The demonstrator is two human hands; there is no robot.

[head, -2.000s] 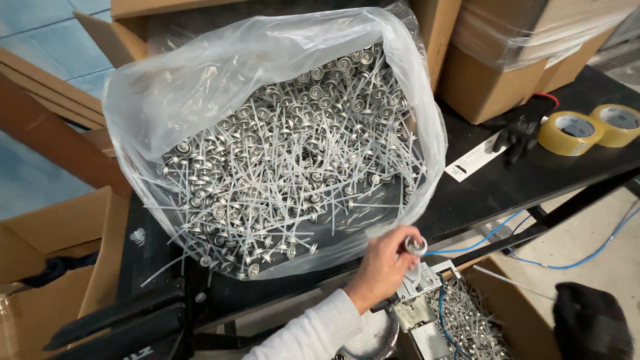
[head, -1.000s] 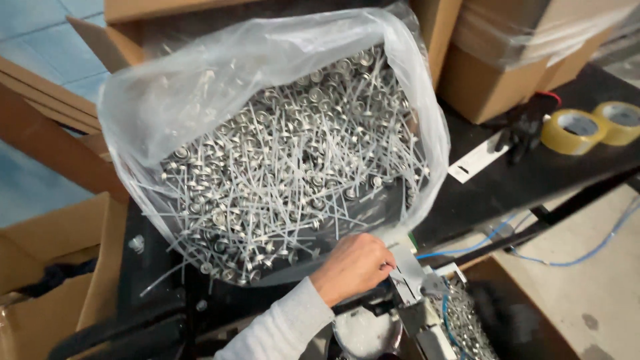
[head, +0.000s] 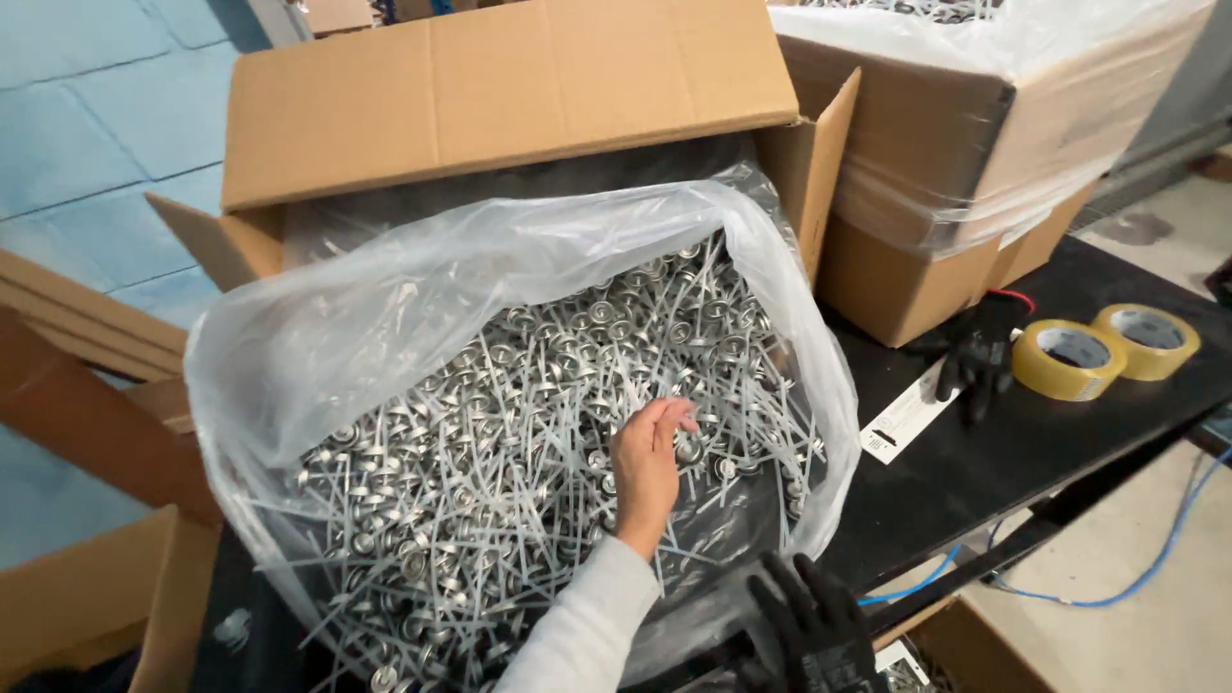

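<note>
My left hand [head: 651, 467], bare, reaches from a light grey sleeve into a clear plastic bag [head: 318, 356]. Its fingers are bent at the heap of aerosol valves with dip tubes [head: 462, 481]; whether they grip one is hidden. A black glove covers my right hand [head: 808, 616], which is by the bag's lower right edge with fingers spread and no object visible in it.
Behind the bag stands a cardboard box [head: 520, 96]. A wrapped carton [head: 924, 173], black gloves [head: 982, 351], a white tag [head: 905, 419] and two rolls of packing tape [head: 1068, 361] are on the black table [head: 962, 491]. Another box [head: 962, 645] is lower right.
My left hand has moved from the fixture beside the bag onto the valves inside it. My gloved right hand, unseen one second ago, is now beside the bag. The view has shifted.
</note>
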